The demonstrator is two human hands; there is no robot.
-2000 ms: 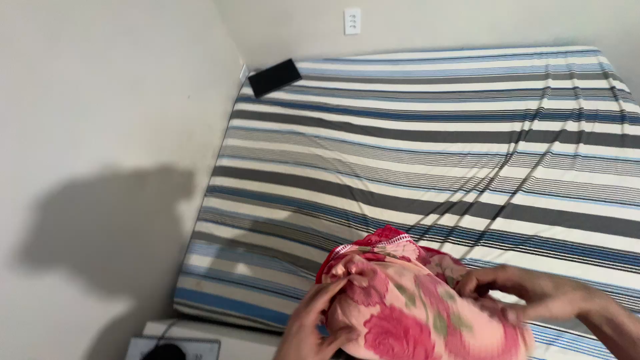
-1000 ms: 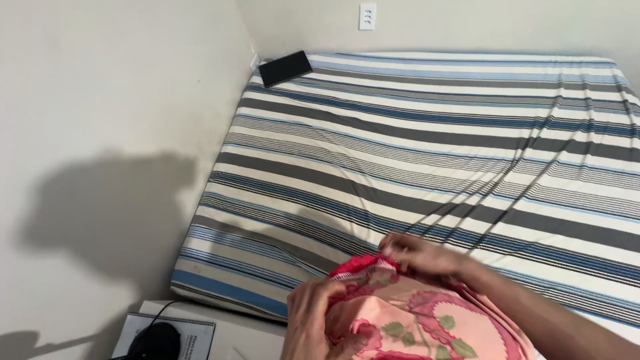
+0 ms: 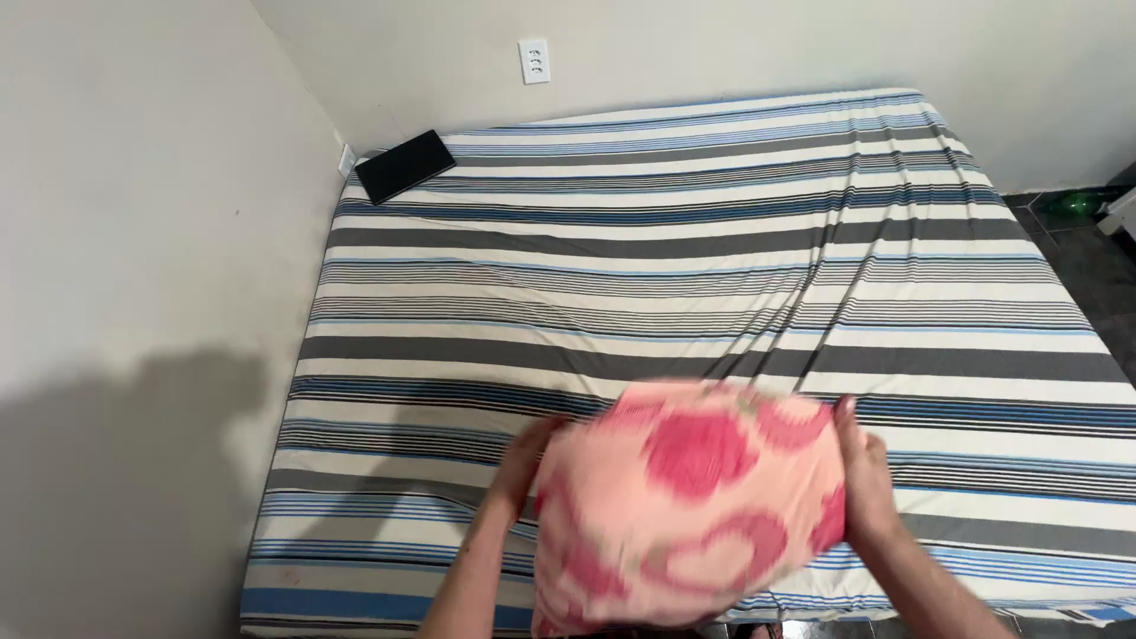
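A pillow in a pink case with rose and heart prints (image 3: 683,506) is held up above the near edge of the bed, slightly blurred. My left hand (image 3: 528,461) grips its left side, with the fingers partly hidden by the cloth. Against its right side, my right hand (image 3: 861,470) presses with the thumb up at the corner. Beneath and beyond lies a mattress in a striped white, blue and grey sheet (image 3: 621,293), creased toward the right.
A black flat tablet-like object (image 3: 406,167) lies at the bed's far left corner. A white wall outlet (image 3: 534,62) is on the back wall, and another white fitting (image 3: 347,161) is near the corner. A green bottle (image 3: 1076,206) lies on the dark tiled floor at right.
My hands have gone from gathering the edge of the pink cloth to holding the pillow by its two sides. My right hand has moved to the right side. The view has shifted right.
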